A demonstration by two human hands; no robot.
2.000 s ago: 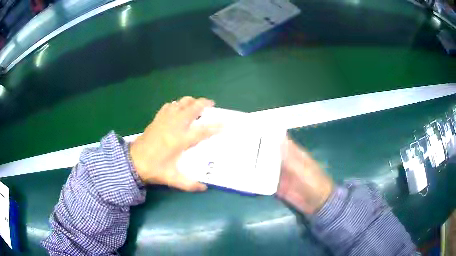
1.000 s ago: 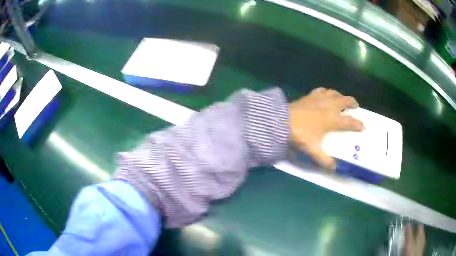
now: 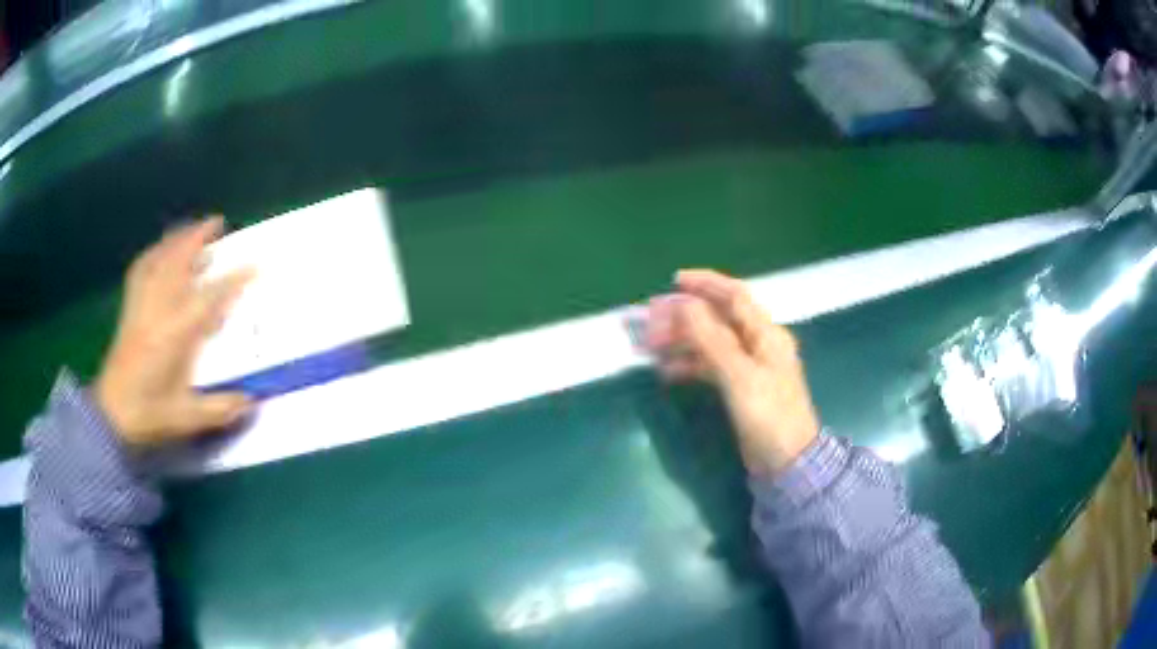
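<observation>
A white-topped retail box with blue sides (image 3: 311,273) lies at the left, on the green belt by the white edge strip. My left hand (image 3: 175,336) grips its left end, fingers over the top and thumb at the near side. My right hand (image 3: 742,361) is over the edge strip right of centre, blurred, with fingers curled and bent. A small pale or clear shimmer shows at its fingertips; I cannot tell whether it holds something. Several clear plastic trays with white items (image 3: 1009,374) lie in a group on the ledge at the right.
The white edge strip (image 3: 508,380) runs between the green belt (image 3: 571,216) and the glossy near ledge (image 3: 508,520). Another box (image 3: 867,84) lies on the far belt at upper right. Part of a person shows at the top right corner. A tan carton stands at the lower right.
The view has swung round to the right. My left hand, still on a box, now shows at the left. My right hand has come from the lower right edge into full view.
</observation>
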